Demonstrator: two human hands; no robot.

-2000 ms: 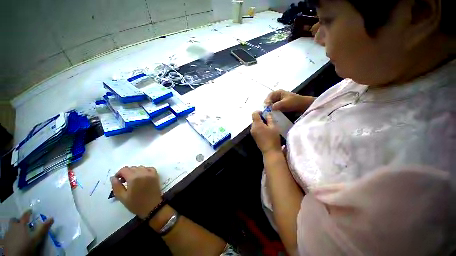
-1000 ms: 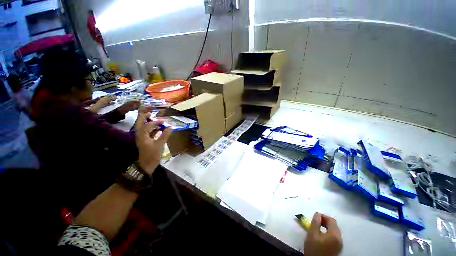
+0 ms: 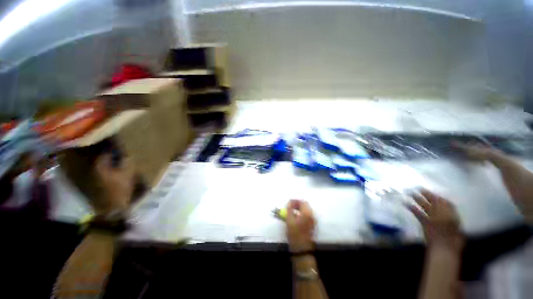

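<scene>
The whole view is blurred. My left hand (image 3: 114, 181) is raised at the open front of a brown carton (image 3: 131, 131) on the left; whether it holds anything cannot be told. My right hand (image 3: 301, 222) rests low over the table at the centre, closed around a short yellow tool (image 3: 281, 214) whose dark tip points left. White-and-blue retail boxes (image 3: 333, 155) lie in a loose pile behind it. A stack of flat blue-edged boxes (image 3: 250, 150) lies left of that pile.
Open cartons (image 3: 221, 76) are stacked at the back left. An orange basket (image 3: 73, 121) is at the far left. White sheets (image 3: 181, 195) lie on the white table. Another person's hands (image 3: 438, 216) are at the right, near a retail box (image 3: 383, 210).
The view swung left, then partly back right. My left hand went from the sheet at the lower left to the carton. My right hand still holds the tool.
</scene>
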